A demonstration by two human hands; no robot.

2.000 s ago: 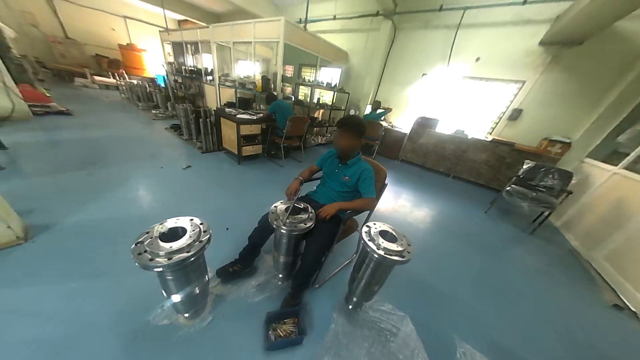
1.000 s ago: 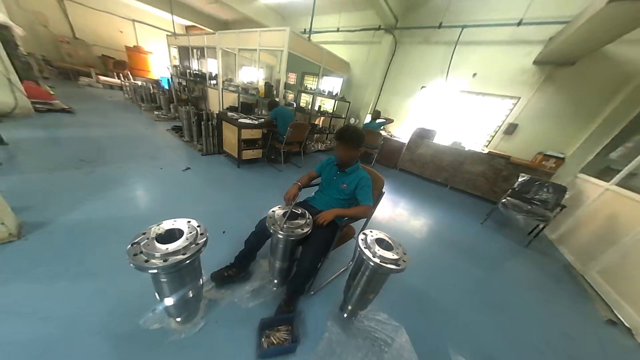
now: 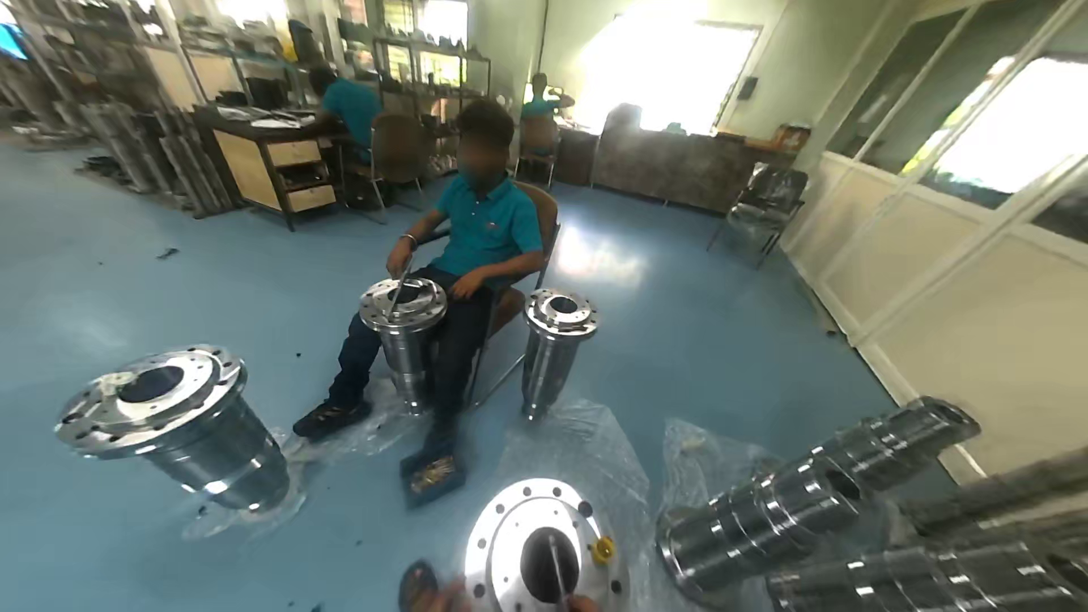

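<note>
A flanged metal cylinder (image 3: pixel 495 557) stands upright at the bottom centre, its bolt-holed ring facing up. At the lower edge, my right hand (image 3: pixel 583 603) shows only fingertips, closed on a thin metal rod (image 3: pixel 558 565) that lies across the dark bore. A small yellow part (image 3: pixel 603 550) sits on the flange, right of the bore. My left hand (image 3: pixel 446 597) is blurred and mostly cut off beside the flange's lower left edge; its hold cannot be made out. Other flanged cylinders stand at left (image 3: pixel 191 382) and right of centre (image 3: pixel 561 319).
A seated co-worker (image 3: pixel 489 229) holds a thin tool at another flanged cylinder (image 3: pixel 408 340). A tray of small brass-coloured parts (image 3: pixel 433 476) lies by their foot. Steel cylinders (image 3: pixel 765 518) lie at the lower right on plastic sheeting (image 3: pixel 578 442). A chair (image 3: pixel 765 204) stands behind.
The view has swung right and down a lot. The near flanged cylinder, my hands and the lying cylinders now show. The co-worker still sits with a tool at the same cylinder.
</note>
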